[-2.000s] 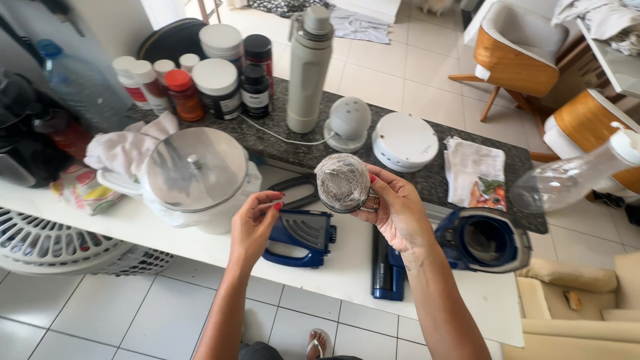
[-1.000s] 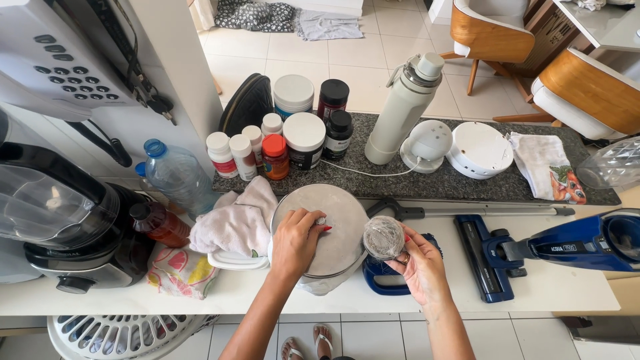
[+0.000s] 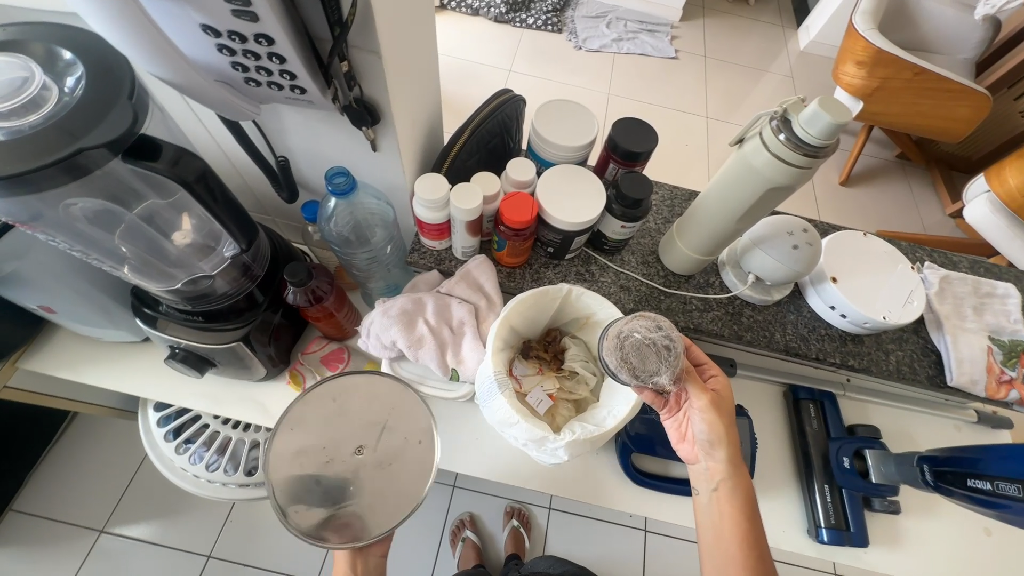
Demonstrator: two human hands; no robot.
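Observation:
My left hand (image 3: pixel 364 554) holds a round metal lid (image 3: pixel 352 460) from beneath, its flat underside facing me; most of that hand is hidden behind it. The lid is apart from the small waste bin (image 3: pixel 490 376), which stands uncovered with a white bag lining and crumpled refuse (image 3: pixel 552 376) inside. My right hand (image 3: pixel 696 396) grips a round vacuum filter or dust cup (image 3: pixel 642 350), covered with matted grey lint, at the bin's right rim. Behind that hand lies a blue vacuum part (image 3: pixel 656 464).
A vacuum floor head (image 3: pixel 828 472) and tube (image 3: pixel 872 390) lie at right. Pill bottles (image 3: pixel 514 228), a flask (image 3: pixel 752 184), a smart speaker (image 3: pixel 772 252) and a white disc-shaped device (image 3: pixel 862 280) stand on the granite ledge. At left are a blender (image 3: pixel 216 312), plastic bottle (image 3: pixel 364 232) and cloth (image 3: pixel 440 316).
My left hand has lifted the lid off the bin and moved it left, exposing the refuse. The lint-covered piece remains in my right hand. The view has shifted left since the oldest frame.

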